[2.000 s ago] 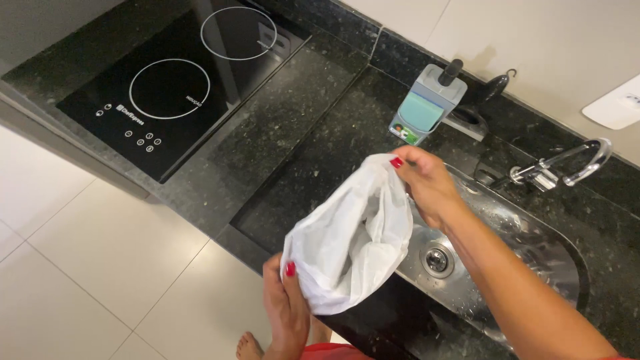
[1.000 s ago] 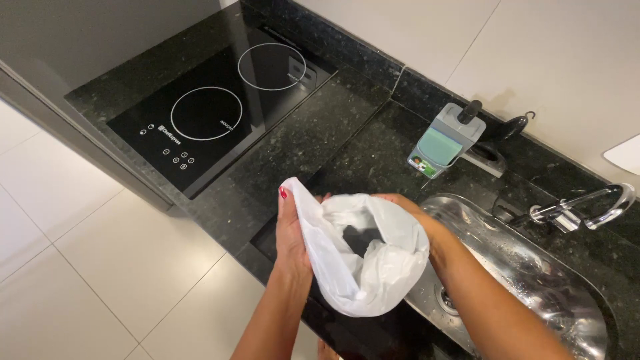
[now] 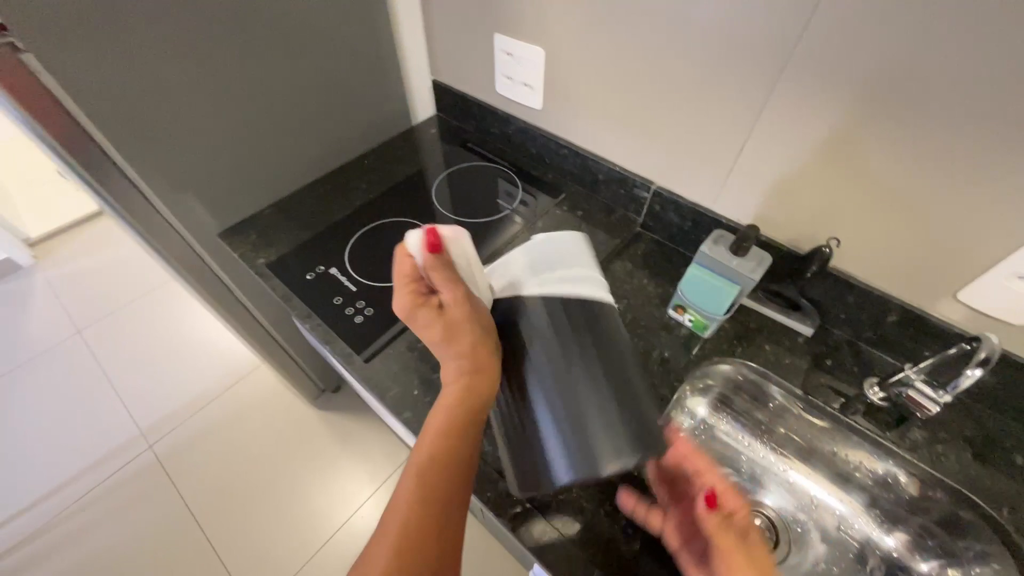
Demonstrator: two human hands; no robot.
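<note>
My left hand point(image 3: 448, 304) is closed on the bunched top of a white plastic bag point(image 3: 552, 264). The bag folds over the rim of a black cylindrical bin point(image 3: 572, 392), which is tilted above the counter by the sink. My right hand point(image 3: 696, 512), blurred, has its fingers apart beside the lower end of the bin; whether a fingertip touches it I cannot tell. The bin's inside is hidden.
A stainless steel sink point(image 3: 864, 496) with a chrome faucet point(image 3: 928, 384) is at the right. Behind it stand a dispenser with green liquid point(image 3: 716, 280) and a dark-handled tool point(image 3: 800, 280). A glass cooktop point(image 3: 416, 240) lies at the left on the black stone counter point(image 3: 384, 392).
The black bin now shows from its side, with the bag over its rim. My left hand has bunched the bag; my right hand has moved down to the bin's lower end. The view has swung up and left.
</note>
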